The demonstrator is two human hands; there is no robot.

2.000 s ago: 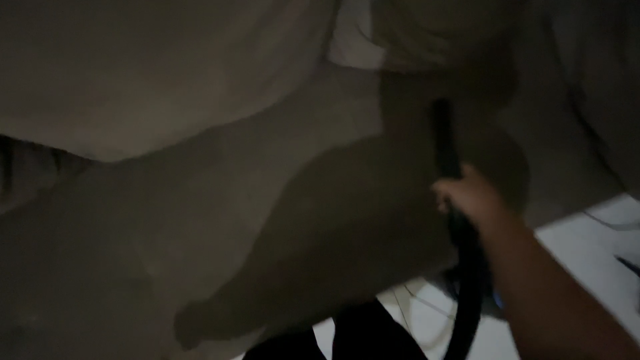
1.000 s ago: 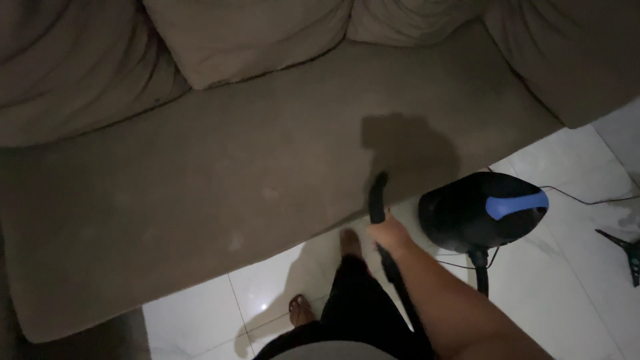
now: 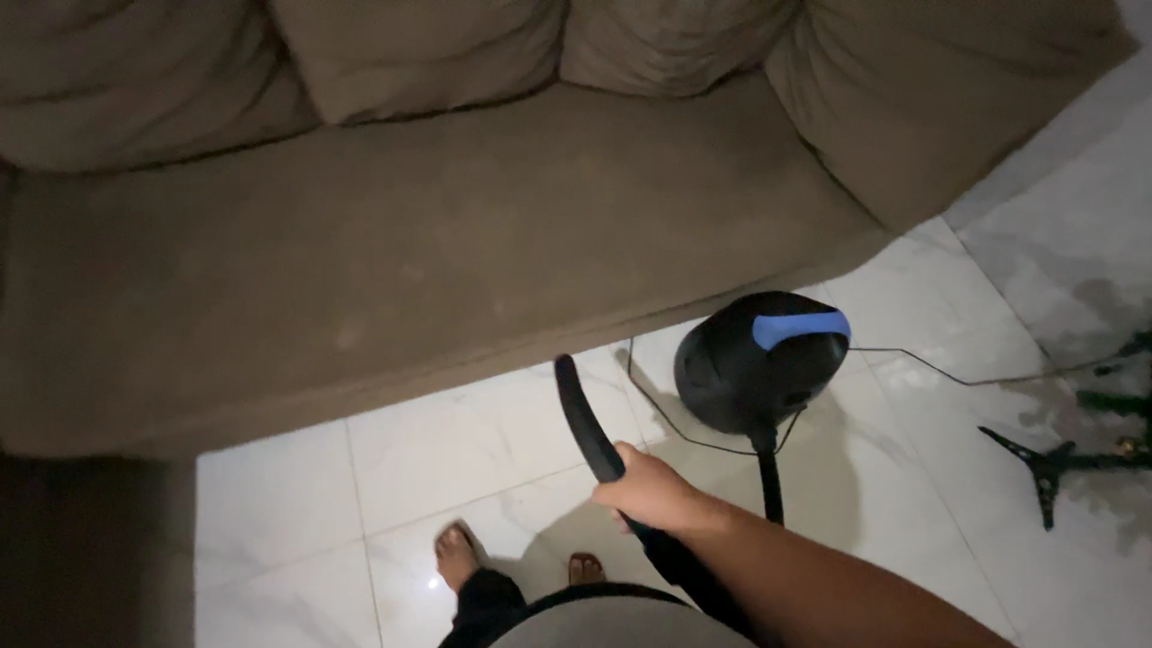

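Note:
My right hand (image 3: 650, 489) is closed around a black vacuum hose handle (image 3: 585, 418), whose curved end points up toward the front edge of the sofa. Below the hand, the dark hose runs down beside my body. A black canister vacuum cleaner (image 3: 738, 369) with a blue handle stands on the floor to the right of the hand, close to the sofa. Its hose leaves from the near side, and a thin cord lies about it. The brown fabric sofa (image 3: 468, 234) spans the upper view. My left hand is out of sight.
White tiles (image 3: 441, 450) cover the floor, where my feet stand in sandals. A thin power cord (image 3: 954, 380) runs right from the vacuum. At the right edge, a dark green stand (image 3: 1044, 463) with splayed legs sits on the tiles. Large cushions (image 3: 432, 54) line the sofa's back.
The view has shifted a lot and shows more of the floor. The handle's tip, over the sofa seat two seconds ago, is now over the tiles, still in my right hand.

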